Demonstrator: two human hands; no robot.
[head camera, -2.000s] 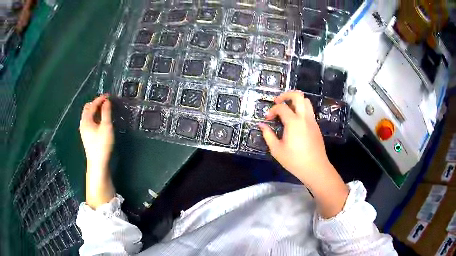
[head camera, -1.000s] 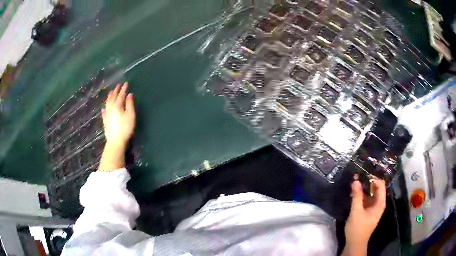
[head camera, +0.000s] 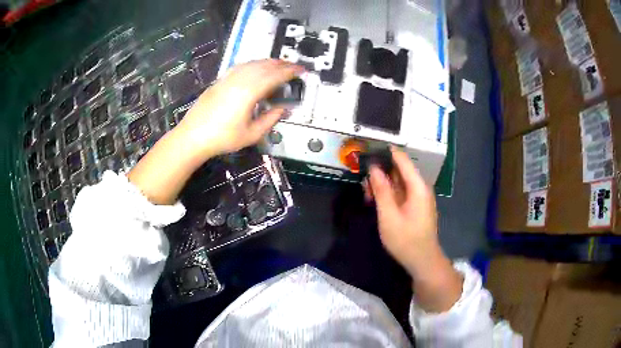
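Note:
My left hand (head camera: 235, 105) reaches over the front left of the white press top. Its fingers and thumb are around a small dark housing (head camera: 293, 91), below the fixture with silvery corner pieces (head camera: 313, 46). My right hand (head camera: 407, 216) is in front of the press and pinches another black housing (head camera: 378, 160), which partly covers the orange-red emergency stop (head camera: 352, 155). The fine detail of both housings is blurred. Two more black blocks, an upper one (head camera: 383, 62) and a lower square one (head camera: 379, 107), sit on the right of the press top.
The large clear blister tray (head camera: 102, 112) lies left of the press. The small parts tray (head camera: 235, 204) with round pieces is below my left forearm. A single clear pocket with a dark square (head camera: 193, 277) is near my left sleeve. Labelled brown cartons (head camera: 558, 156) stand at right.
The view has swung right to the press. My left hand has moved from the mat to the press top and has a housing. My right hand now holds a housing before the press.

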